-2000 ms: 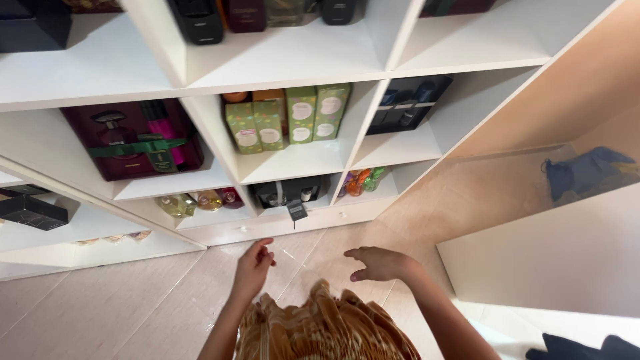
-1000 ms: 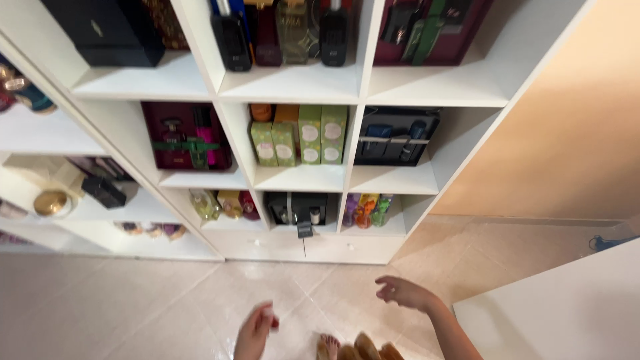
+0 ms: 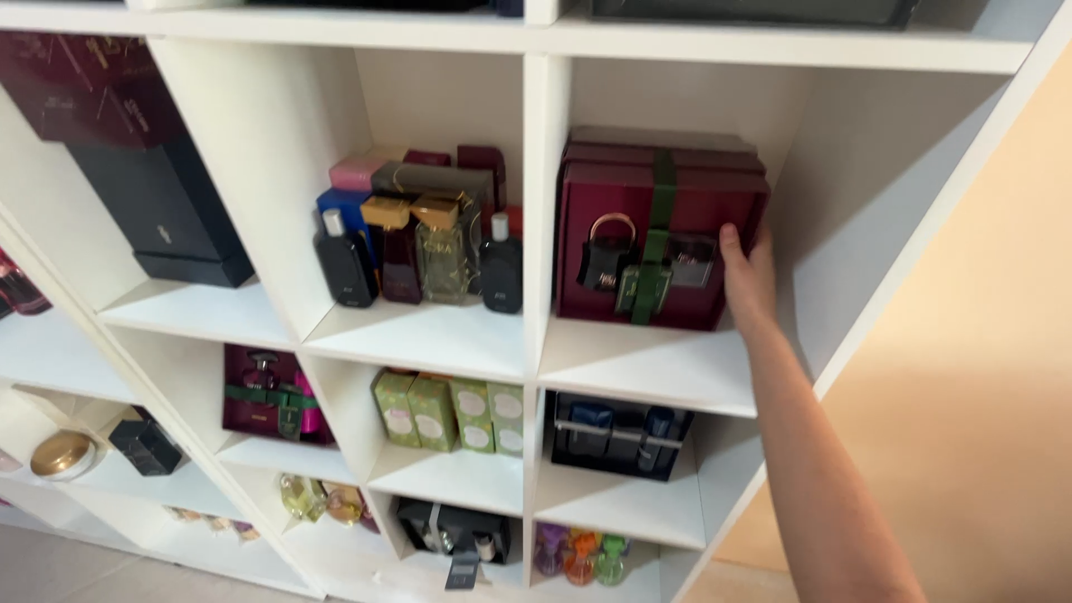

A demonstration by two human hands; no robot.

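My right hand [image 3: 748, 272] grips the right side of a maroon gift box [image 3: 569, 201], its thumb on the front edge and its fingers at the outer side. The box stands upright in a white cubby, with a green ribbon [image 3: 662, 197] down its front and a black perfume bottle [image 3: 606, 264] inside. Similar boxes stand right behind it. My left hand is out of view. In the cubby to the left, several perfume bottles [image 3: 441, 255] stand before their cartons.
White shelf dividers [image 3: 540, 209] surround the box closely. Below are a dark blue gift set [image 3: 620, 437], green patterned cartons [image 3: 475, 414] and small colourful bottles [image 3: 580, 559]. A tall dark box [image 3: 159, 218] stands at left, and a beige wall [image 3: 963, 402] is at right.
My right hand has moved from above the floor to the maroon gift box and taken hold of its side. My left hand has left the view. The view has shifted up and closer to the shelves.
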